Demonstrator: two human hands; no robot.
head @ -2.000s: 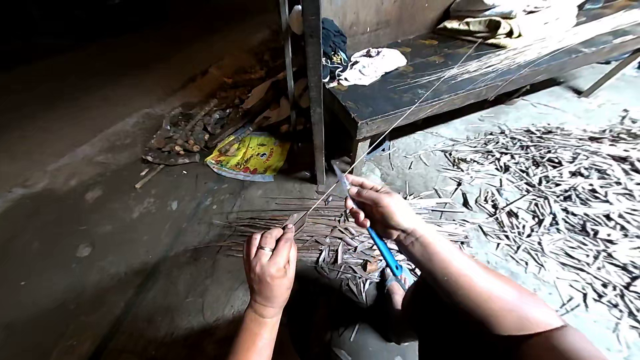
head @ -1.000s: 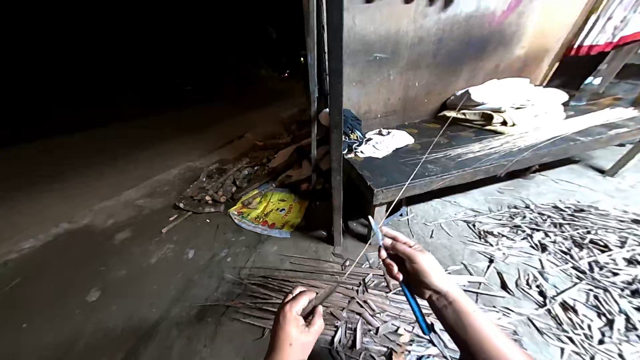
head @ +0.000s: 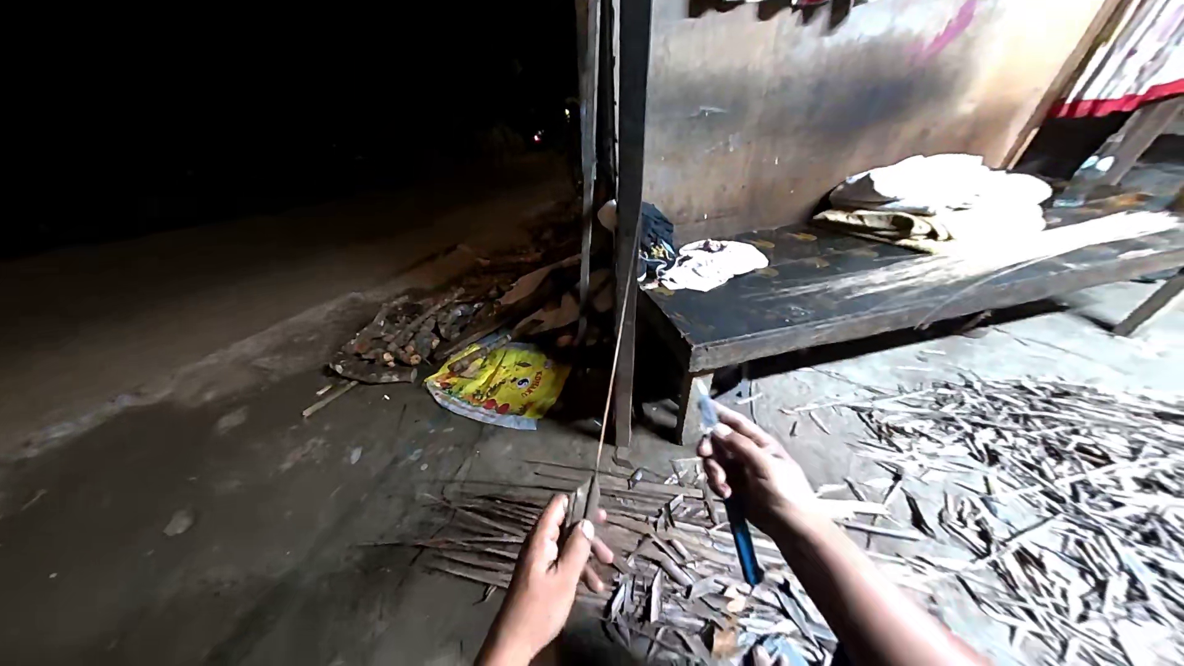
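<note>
My left hand (head: 555, 564) holds the wide brown base of a dried leaf strip (head: 585, 499), from which a thin stem (head: 610, 388) rises toward the post. My right hand (head: 754, 467) grips a knife with a blue handle (head: 742, 541), its short blade (head: 707, 412) pointing up beside the stem; the blade and the stem stand apart. Beneath both hands lies a bundle of long dried strips (head: 490, 527) on the floor, with short cut scraps (head: 666, 592) over and beside it. Pale thin strands (head: 1017, 259) lie along the low dark bench.
The low bench (head: 786, 342) stands behind a dark upright post (head: 632, 231), with folded cloth (head: 934, 190) and a white cloth (head: 712, 265) on it. A yellow printed sack (head: 504, 384) and firewood (head: 398, 338) lie left of the post. Shavings (head: 1064, 499) cover the floor at right.
The stem runs more upright than before, when it slanted up to the right. My right hand with the knife is farther from the stem. The view has tilted up.
</note>
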